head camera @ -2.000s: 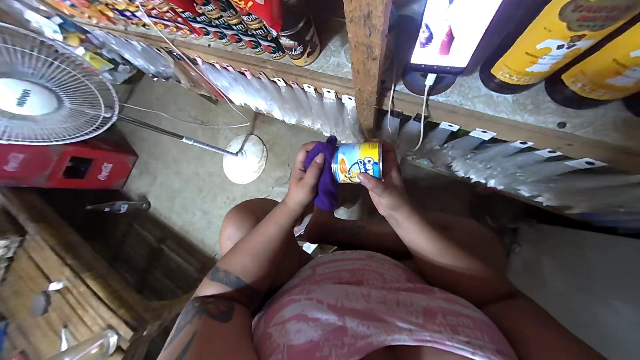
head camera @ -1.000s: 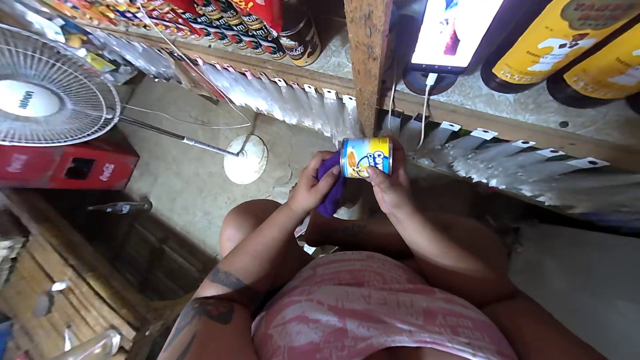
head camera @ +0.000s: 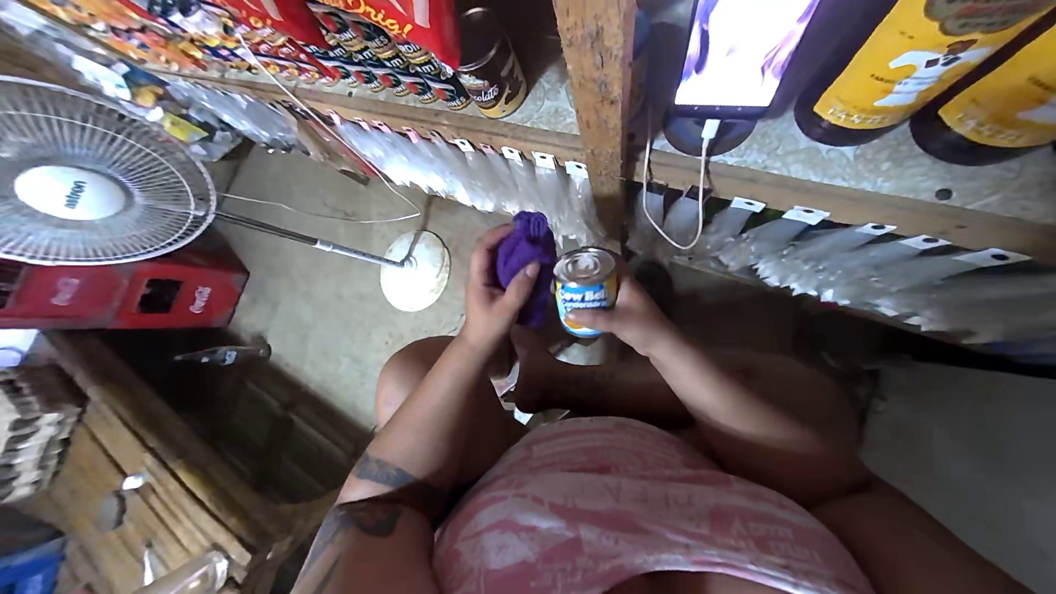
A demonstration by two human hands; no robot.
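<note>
A bunched purple cloth (head camera: 525,256) is gripped in my left hand (head camera: 493,293), with the thumb pressed across its front. My right hand (head camera: 631,316) holds a small Cow Bell condensed milk can (head camera: 584,290) by its side and lower part, thumb over the blue and yellow label. The can is nearly upright, its silver lid tilted toward the camera. A narrow gap separates cloth and can. Both hands are above my bent legs, in front of the hanging plastic bags.
A wooden shelf post (head camera: 598,91) rises just beyond my hands. A charging phone (head camera: 738,58) and large yellow-labelled bottles (head camera: 916,66) stand at the right. On the left are a fan (head camera: 70,194), its round base (head camera: 415,271), a red crate (head camera: 177,289) and a wooden drawer unit (head camera: 140,487).
The cloth, against the can one second ago, is now apart from it. The can has turned from lying sideways to nearly upright, showing its lid.
</note>
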